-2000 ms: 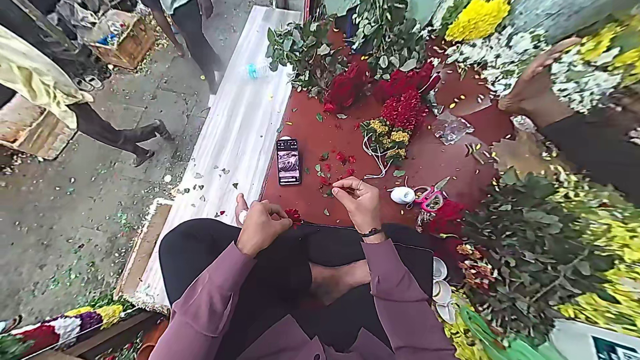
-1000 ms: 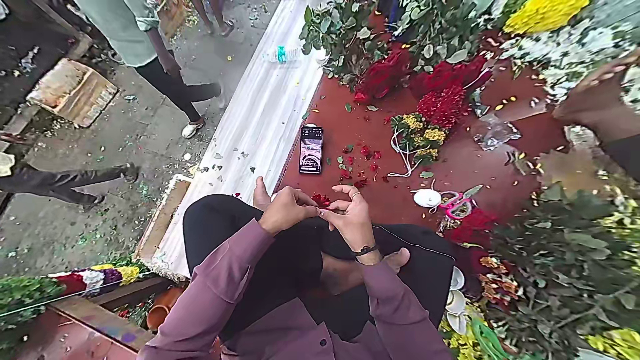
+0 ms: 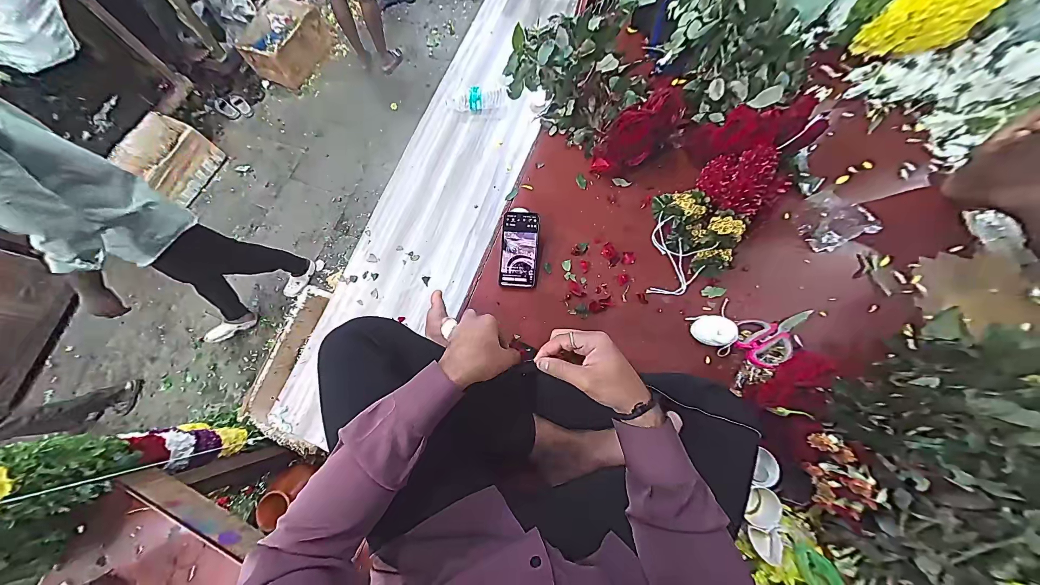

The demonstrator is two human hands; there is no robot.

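Over my lap, my left hand [image 3: 479, 345] is closed, with a small white thing by its fingers and a bit of red showing at its right edge; what it grips is mostly hidden. Close on its right, my right hand [image 3: 589, 366] has thumb and forefinger bent together, and whether anything is pinched there cannot be made out. A thin thread runs over my right knee. Beyond the hands lie a phone [image 3: 519, 249] with a lit screen and scattered red petals [image 3: 609, 253]. To the right are a white thread spool [image 3: 714, 330] and pink-handled scissors [image 3: 765, 343].
Red roses [image 3: 646, 126], a yellow-and-green flower bunch [image 3: 699, 223] with white string and clear plastic [image 3: 837, 221] lie on the red surface. Leafy stems [image 3: 959, 439] crowd the right. A plastic bottle [image 3: 479, 99] lies on the white strip. A person walks at left; another person's arm shows at right.
My hands, together one second ago, are now slightly apart. The person in the pale shirt at left has moved down the view. The other person's hand at right has moved toward the frame's edge.
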